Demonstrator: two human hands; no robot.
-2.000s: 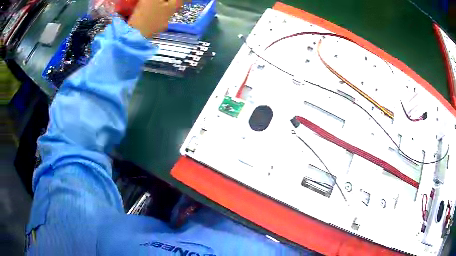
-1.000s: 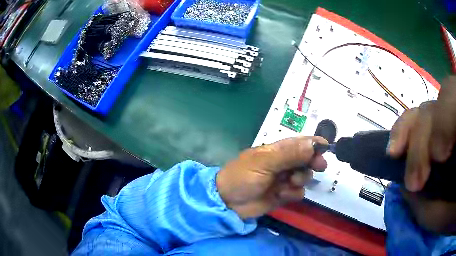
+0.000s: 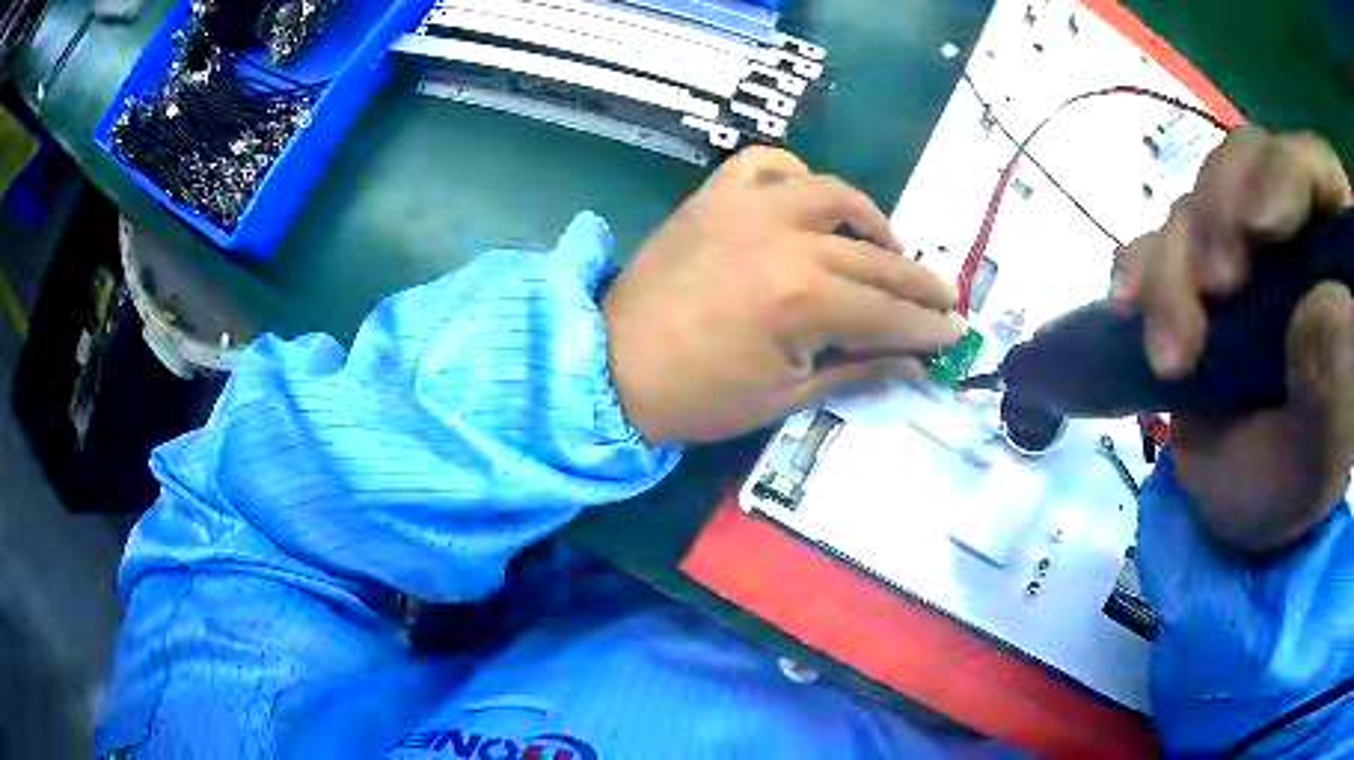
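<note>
The white back panel (image 3: 921,490) lies in front of me. My left hand (image 3: 787,305) rests at its near left corner, with the fingertips on the small green circuit board (image 3: 958,354); whether they pinch anything is hidden. My right hand (image 3: 1240,297) holds the black electric screwdriver (image 3: 1099,364). Its tip points left at the green board, close to my left fingertips. A red lead (image 3: 980,245) runs to the board. The black oval speaker (image 3: 1031,423) is partly covered by the screwdriver.
A blue bin (image 3: 267,186) with dark leads and small metal pieces stands at the upper left. Metal strips (image 3: 594,74) are fanned out on the green mat (image 3: 401,193). A red-orange foam strip (image 3: 832,594) runs under the panel's near edge.
My left hand has moved from in front of the screwdriver tip to the green board. The screwdriver tip has come to the board too. The view has shifted.
</note>
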